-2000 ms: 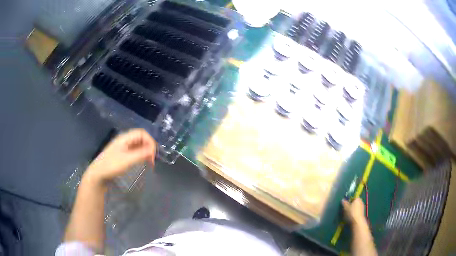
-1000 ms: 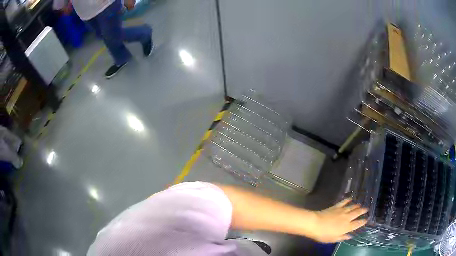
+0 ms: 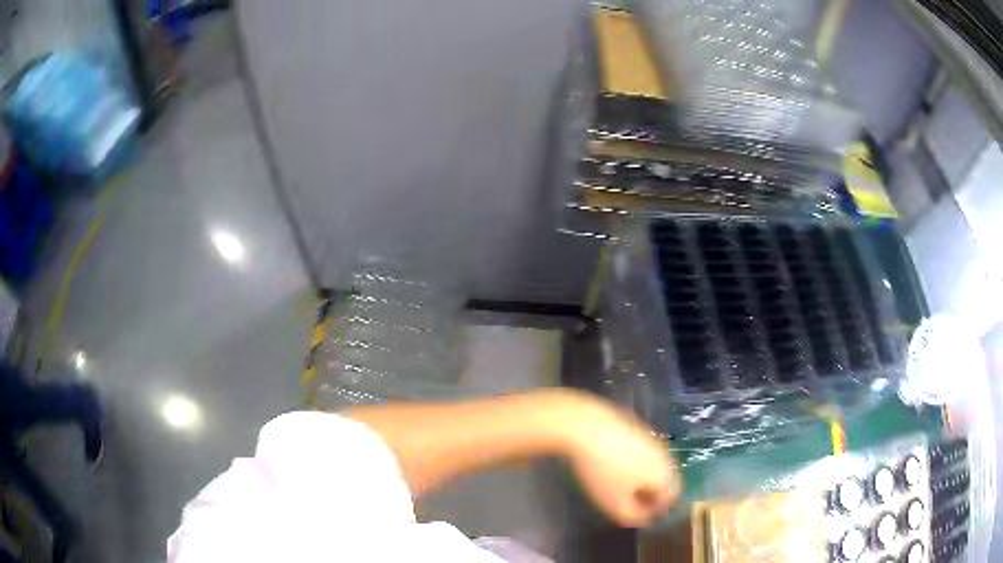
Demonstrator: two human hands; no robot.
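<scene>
My left hand (image 3: 629,475) is blurred, at the lower centre-right, by the front edge of the bench. Its fingers look curled; whether it holds anything cannot be told. Beyond it, the slotted clear source tray (image 3: 641,335) holds dense black rows of speaker drivers (image 3: 735,308). At the lower right, the packing tray (image 3: 816,508) holds round drivers with white-ringed centres (image 3: 883,484), beside a brown cardboard sheet (image 3: 759,530). The picture's bottom edge cuts both off. My right hand is out of the picture.
Stacked clear trays and brown boards (image 3: 660,148) stand behind the source tray. A round white fan (image 3: 941,360) is at the bench's far edge. Clear trays (image 3: 379,341) and a pale box (image 3: 511,357) lie on the floor by the grey partition (image 3: 407,132). A person's dark-clothed legs (image 3: 44,423) are at left.
The view has swung back towards the bench, bringing the packing tray into sight again. My left hand has left the source tray's edge, and its spread fingers are now curled.
</scene>
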